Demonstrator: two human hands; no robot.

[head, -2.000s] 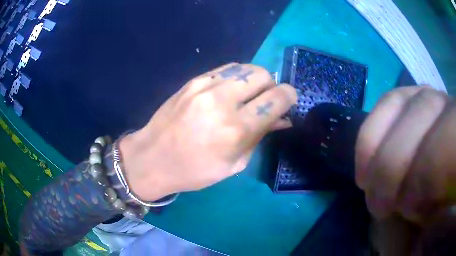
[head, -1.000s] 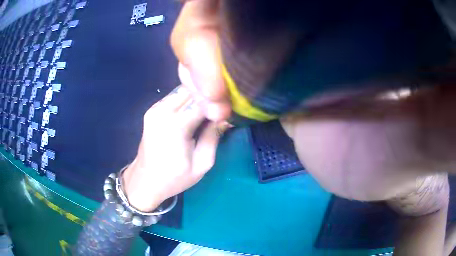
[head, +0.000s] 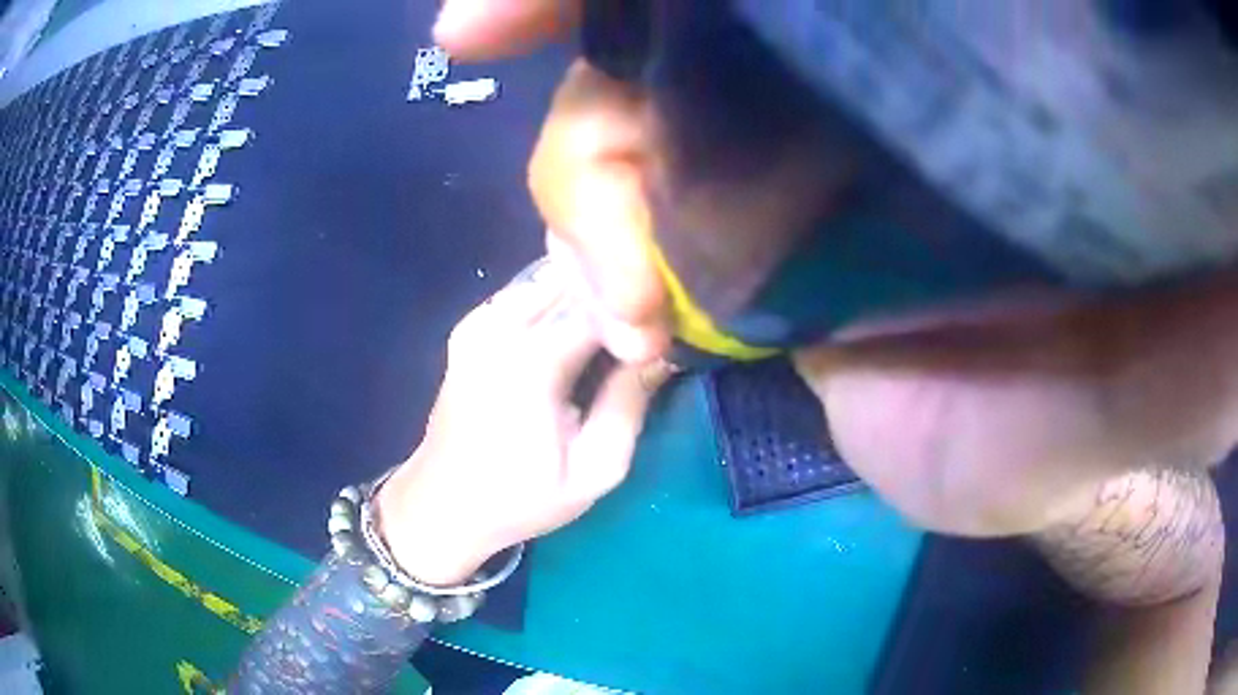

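My right hand [head: 937,421] is large and blurred at the right, closed around the thick dark electric screwdriver [head: 842,258] with a yellow band. Its fingers reach to my left hand. My left hand [head: 523,421], with bracelets at the wrist, is at the centre with thumb and fingers pinched together near the screwdriver's lower end. Whether it holds a part is hidden by the fingers. The black screw tray [head: 781,441] shows partly below the screwdriver; its far part is covered by it. One hinge assembly [head: 433,68] lies alone on the black mat at the top.
Dense rows of silver hinges [head: 156,231] lie on the left of the black mat [head: 340,245]. The teal bench top [head: 679,570] shows between this mat and a second dark mat [head: 998,625] at the lower right. Green floor with yellow tape lies beyond the near edge.
Over two seconds, the screwdriver and right hand have moved up and left from over the tray to my left hand. In the last second the view has shifted slightly; both hands keep nearly the same pose.
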